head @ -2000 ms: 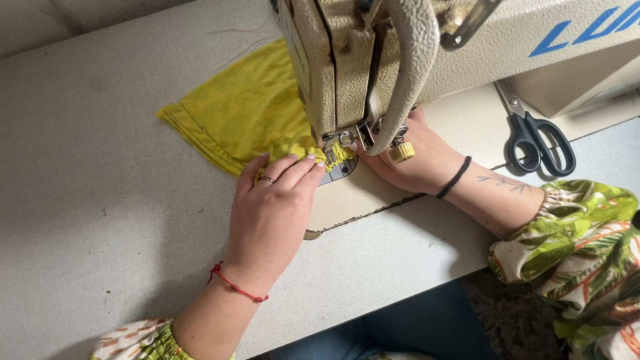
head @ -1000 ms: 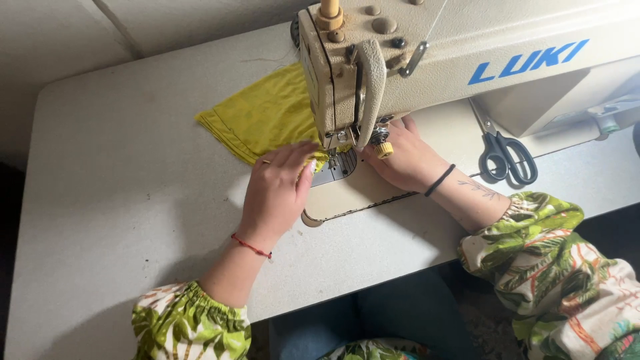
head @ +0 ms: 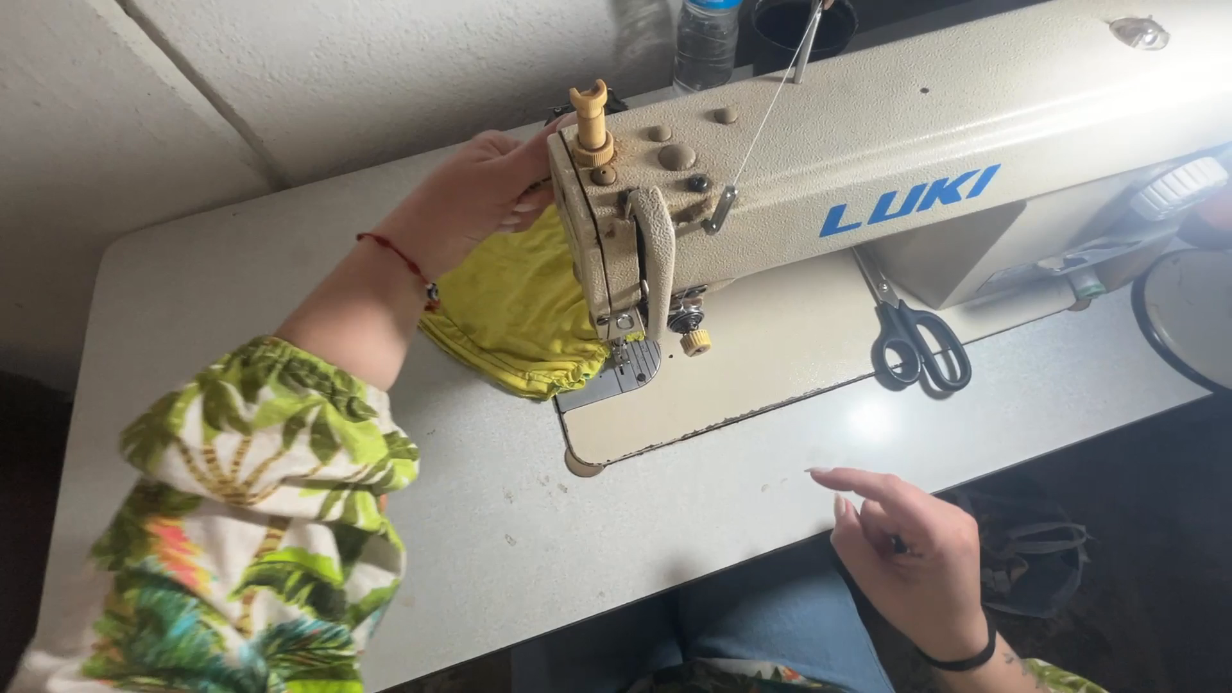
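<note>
Yellow fabric point(head: 510, 298) lies gathered on the table to the left of the sewing machine point(head: 789, 164), its edge reaching the presser foot point(head: 621, 356). My left hand point(head: 481, 192) is at the back left of the machine head, above the far end of the fabric; its fingertips are partly hidden behind the head, and whether they grip anything cannot be seen. My right hand point(head: 914, 549) is raised off the table's front edge, thumb and forefinger apart, with nothing in it. Black-handled scissors point(head: 919, 346) rest on the machine bed, their blades partly hidden under the arm.
The white tabletop point(head: 481, 539) meets a wall behind. A plastic bottle point(head: 705, 43) and a dark cup point(head: 804, 24) stand behind the machine. A thread point(head: 765, 125) runs down to the machine's front. A round object with a dark rim point(head: 1189, 313) is at the right edge.
My left hand has moved from beside the presser foot to behind the machine head. My right hand has left the needle area and come back to the table's front edge. The view has shifted.
</note>
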